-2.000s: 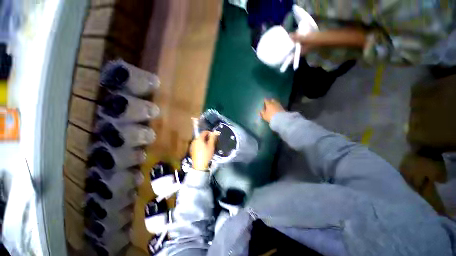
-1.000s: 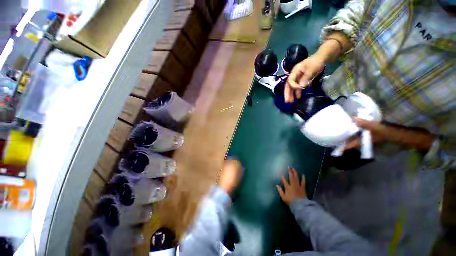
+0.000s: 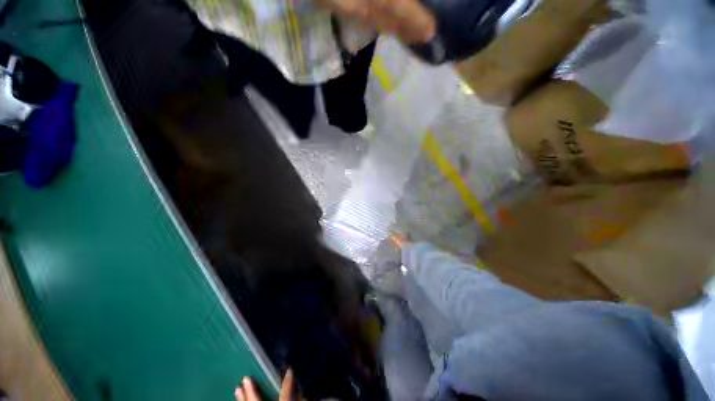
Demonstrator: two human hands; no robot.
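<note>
My right hand [image 3: 398, 240] is at the end of a grey sleeve, over the floor beside the bench. It is at the lower corner of a clear ribbed bag [image 3: 368, 196] and appears to pinch it; blur hides the exact grip. The bag hangs upward and away from the hand, and the floor shows through it. My left hand [image 3: 266, 388] is cut off by the bottom edge; only fingertips show, spread at the green bench's edge, with nothing seen in them.
The green bench [image 3: 117, 258] runs along the left, with a blue-purple cloth [image 3: 51, 137] and part of a white-and-black unit [image 3: 17, 90] on it. Another person's hand [image 3: 392, 17] is at the top beside a dark rounded object. Large brown cartons [image 3: 564, 141] stand at right, past a yellow floor line.
The view has swung right, from the bench to the aisle and cartons. The bagged units have left the view. My right hand has moved off the bench to the clear bag.
</note>
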